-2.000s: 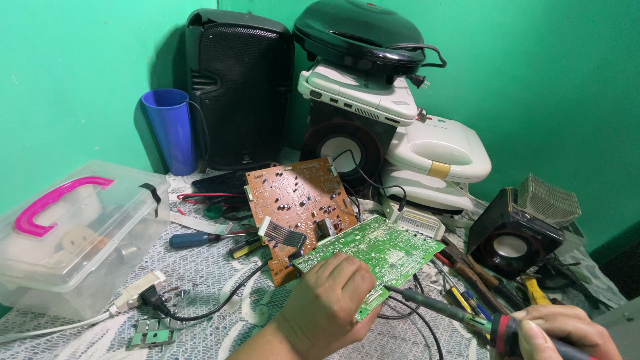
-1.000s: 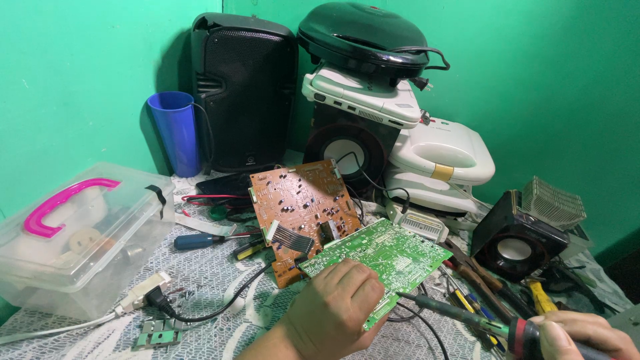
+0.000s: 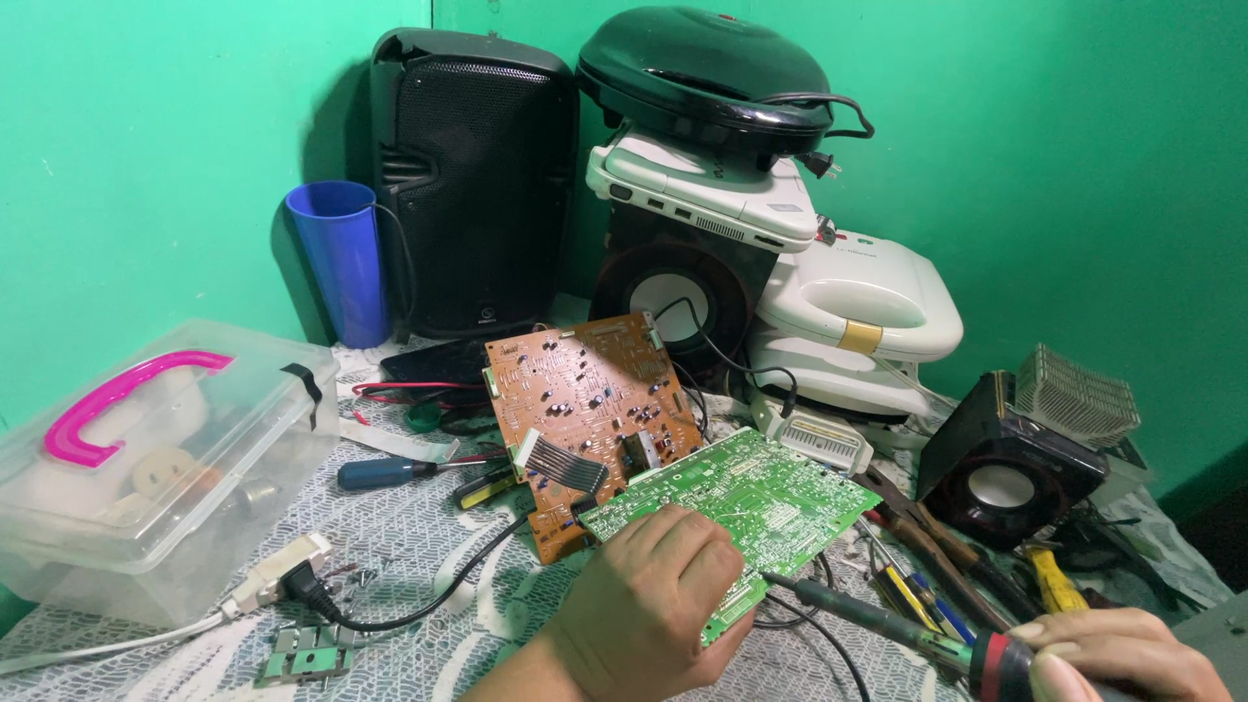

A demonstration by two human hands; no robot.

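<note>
My left hand [image 3: 653, 595] grips the near left edge of a green circuit board [image 3: 751, 497], which is tilted above the table with its solder side up. In my right hand [image 3: 1111, 653] is a soldering iron [image 3: 877, 619], held by its dark handle with a red band. The iron's tip is at the board's near part, just right of my left fingers; whether it touches is too small to tell. Behind the green board lies a brown circuit board [image 3: 585, 390] with a grey ribbon cable [image 3: 564, 468] over its lower part.
At left are a clear plastic box [image 3: 117, 507], a plug in an extension socket [image 3: 283, 575] and a blue-handled screwdriver [image 3: 385, 473]. Pliers [image 3: 936, 536] and a small speaker [image 3: 1004, 478] lie right. Behind stand a blue cup [image 3: 343, 263], a large black speaker [image 3: 478, 195] and stacked appliances.
The soldering iron's tip has shifted slightly over the green board toward my left fingers since one second ago. My left hand keeps its grip on the board.
</note>
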